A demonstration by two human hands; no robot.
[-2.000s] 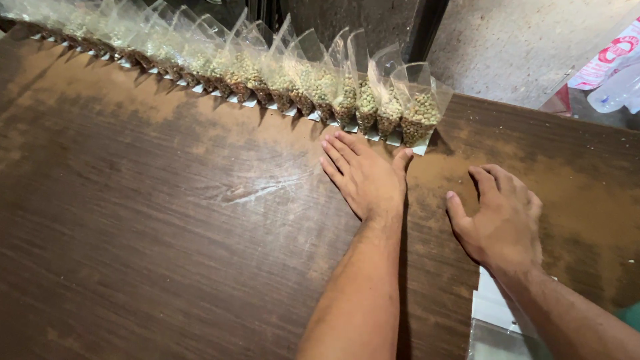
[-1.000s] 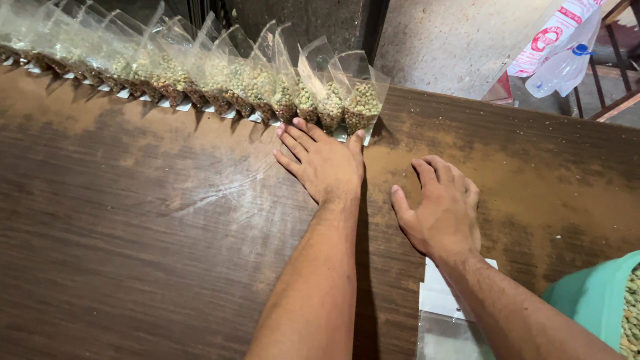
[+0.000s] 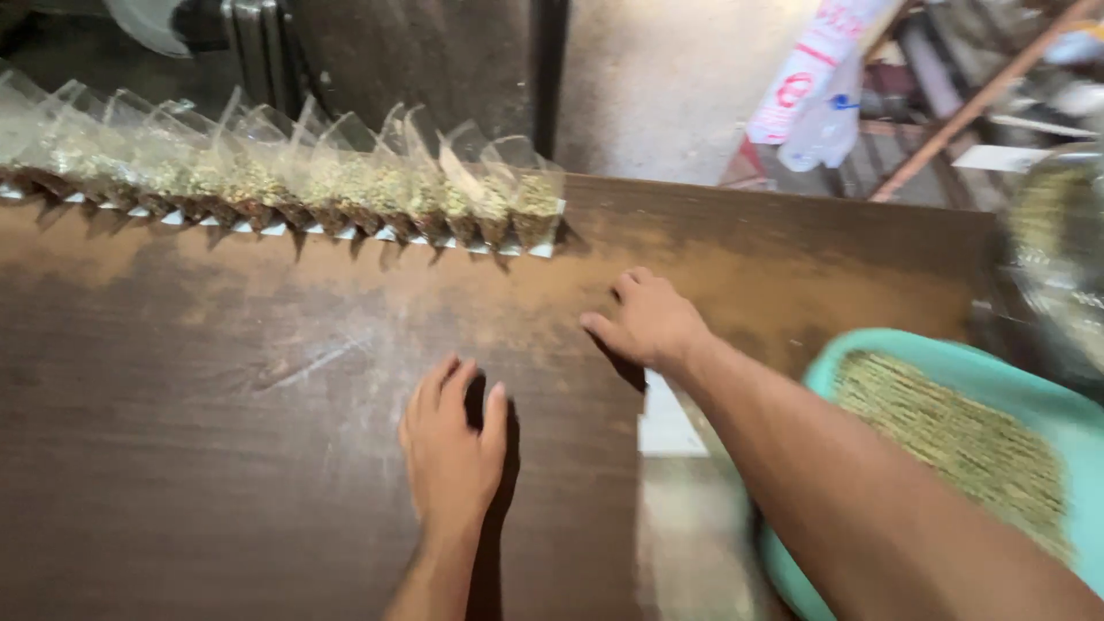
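Note:
My left hand [image 3: 457, 440] is over the dark wooden table [image 3: 216, 474], fingers apart and nothing in it. To its upper right, my right hand [image 3: 651, 319] is also empty, its fingers loosely curled and spread near the table's surface. A long row of clear plastic bags [image 3: 371, 190] stands along the table's far edge, each with pale green seeds or beans above a brown layer and a white strip at its foot. Below my right hand lie flat clear bags with white tops [image 3: 668, 423]. My right forearm partly covers a turquoise basin [image 3: 957, 354] of pale green seeds or beans.
A large clear bag [image 3: 1065, 259] with greenish contents stands at the right edge. Beyond the table are a plastic bag with red print [image 3: 798, 86], a clear bottle [image 3: 819, 138] with a blue part, and a reddish bar [image 3: 983, 99].
My left hand has come away from the right end of the bag row, back toward me. The view has swung right, bringing more of the turquoise basin into sight.

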